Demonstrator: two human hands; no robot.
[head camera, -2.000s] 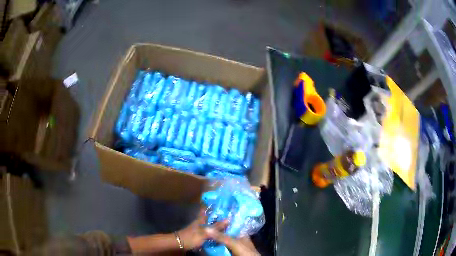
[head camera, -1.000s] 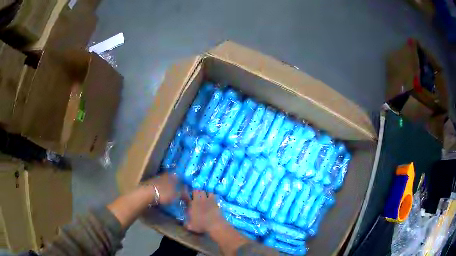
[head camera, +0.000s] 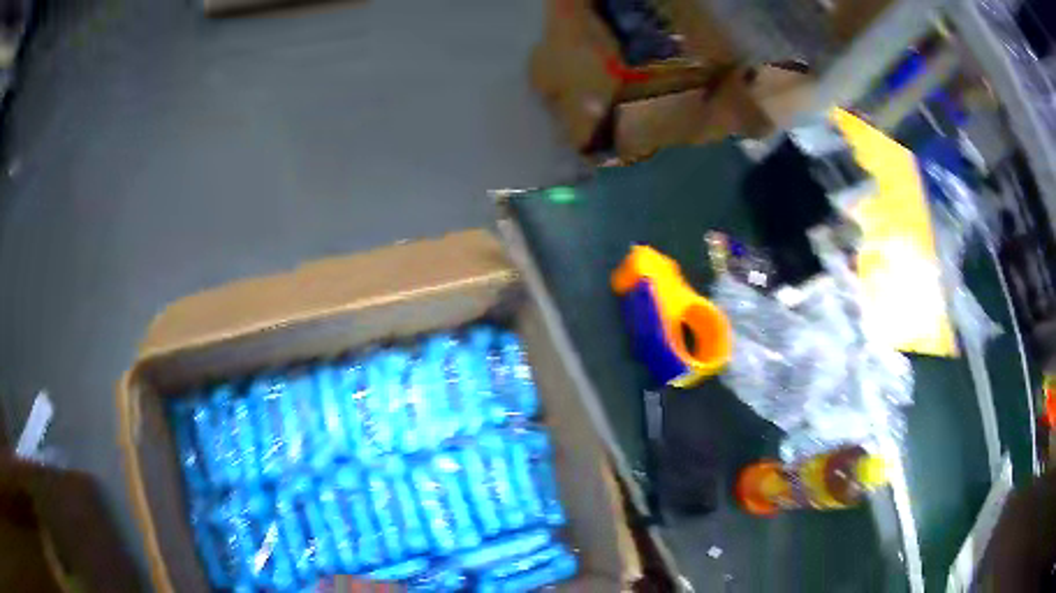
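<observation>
A large open brown carton (head camera: 130, 463) stands beside the bench end. It holds rows of bagged blue products (head camera: 382, 405), most on edge side by side. At its lower right a few bagged pieces (head camera: 515, 562) lie at another angle. A small blurred skin-coloured patch (head camera: 359, 584), apparently part of a hand, shows at the bottom edge over the carton. I cannot tell which hand it is or whether it holds anything. No other part of my hands can be made out.
The dark green bench (head camera: 579, 249) adjoins the carton's right side. On it are an orange and blue tape gun (head camera: 675, 319), a dark flat object (head camera: 686, 458), an amber bottle (head camera: 811, 481), crinkled clear bags (head camera: 811, 359) and a yellow envelope (head camera: 903, 243). Brown boxes (head camera: 660, 122) stand behind.
The view has swung right, so more bench shows and the carton sits lower left. Both hands pressed on the blue rows one second ago; now only a patch of skin remains at the edge.
</observation>
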